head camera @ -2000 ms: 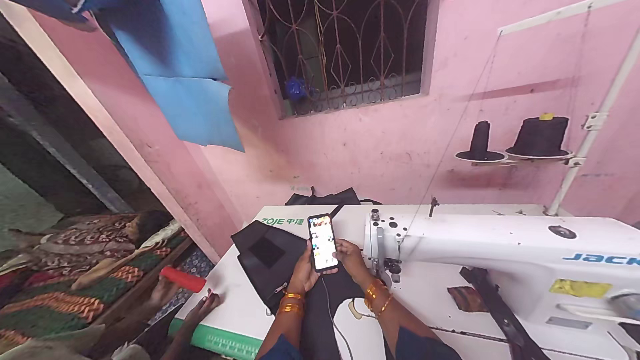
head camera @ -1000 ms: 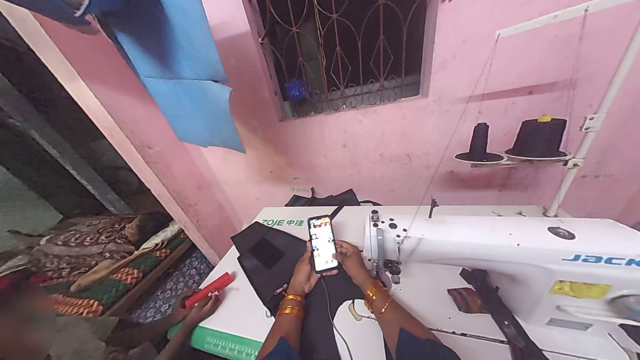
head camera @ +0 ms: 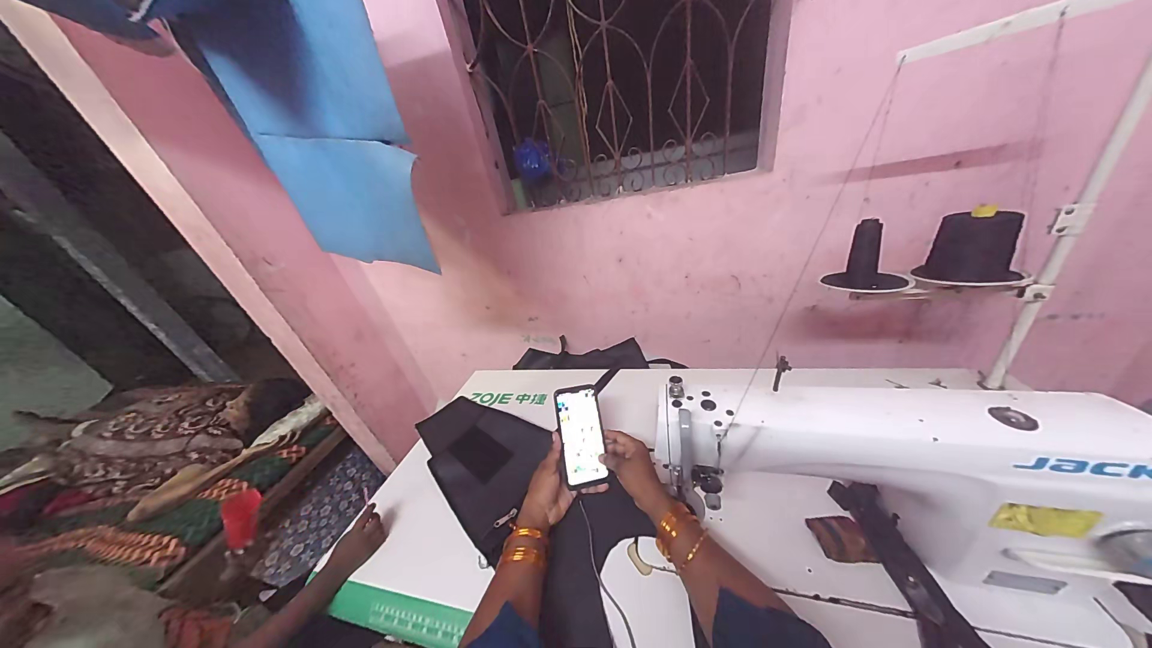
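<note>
A smartphone (head camera: 582, 436) with a lit screen and a thin cable at its lower end is held upright over the sewing table. My left hand (head camera: 547, 490) grips its left side and lower edge. At the phone's lower right, my right hand (head camera: 632, 463) has its thumb at the screen; whether it also grips the phone is unclear. Gold-coloured bangles circle both wrists. Beneath my hands lies black fabric (head camera: 486, 463) with a square patch and a zipper pull. The needle end of a white Jack sewing machine (head camera: 864, 432) is just right of my right hand.
Black thread cones (head camera: 972, 247) stand on a rack at the right. Blue sheets (head camera: 342, 180) hang at upper left. Another person's hand (head camera: 362, 538) rests near the table's left edge (head camera: 387, 612), and a red object (head camera: 240, 519) is farther left. More black fabric (head camera: 580, 355) lies by the wall.
The red object, in the other person's hand beside the table one second ago, is now farther left. One of that person's hands is now at the table's edge. My hands and the phone stay in place.
</note>
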